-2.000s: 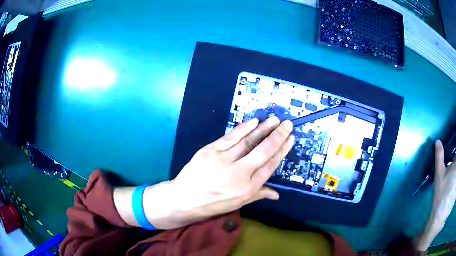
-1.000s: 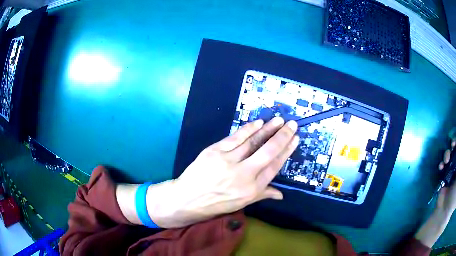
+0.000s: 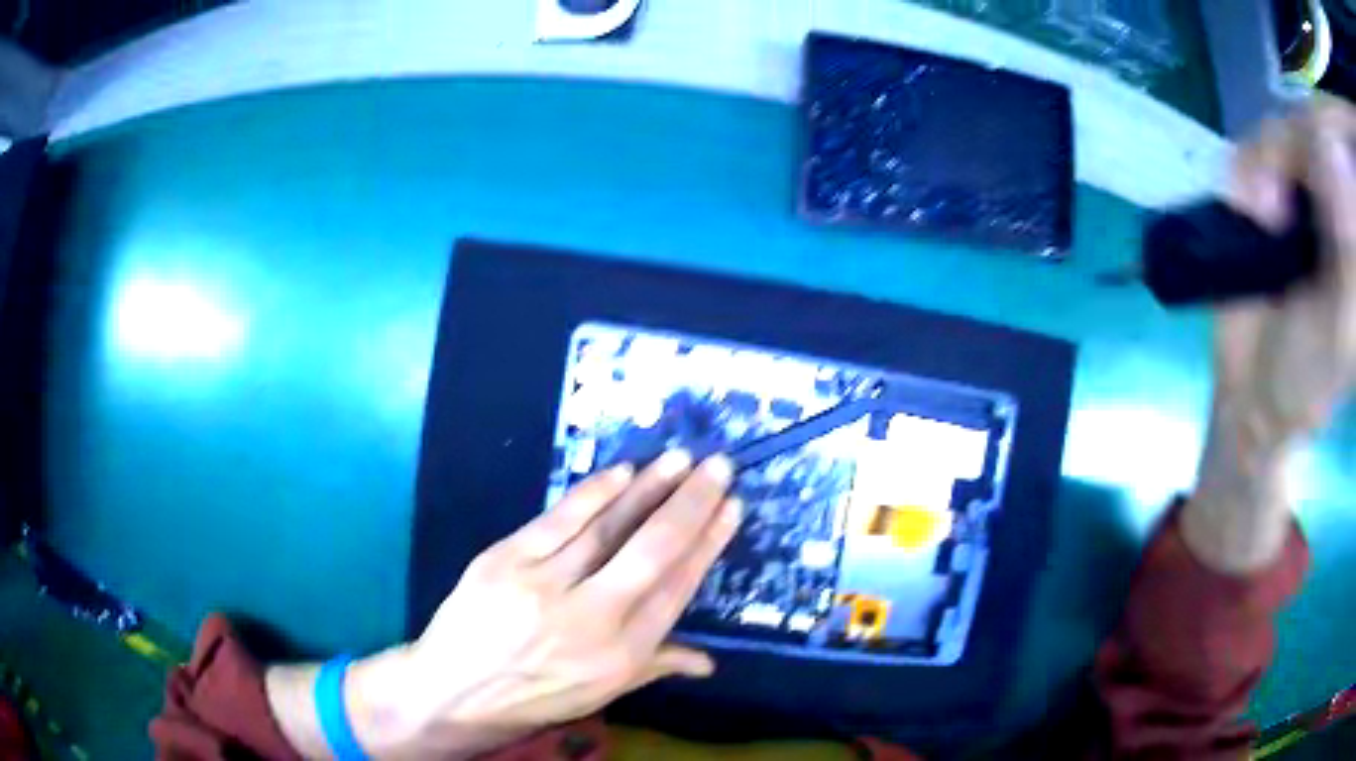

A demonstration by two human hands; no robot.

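Note:
The laptop chassis with mainboard (image 3: 833,565) lies on a black foam pad (image 3: 498,387). A black heatsink with heat pipe (image 3: 811,428) runs across the board to its upper right corner. My left hand (image 3: 573,595) lies flat with its fingertips on the heatsink's left part, which they partly hide. My right hand (image 3: 1294,298), blurred, is raised at the right edge and grips a thick black tool, probably the electric screwdriver (image 3: 1222,253), its thin tip pointing left toward the screw tray (image 3: 937,141).
The green bench mat (image 3: 268,446) lies under the pad. A white rail (image 3: 714,52) runs behind. A round white-rimmed object (image 3: 588,18) sits at the top on the rail. A dark strip (image 3: 75,580) lies at the lower left.
My right hand has come up from the lower right edge with the black tool. The view has shifted, so the chassis and tray appear further left. My left hand stays on the heatsink.

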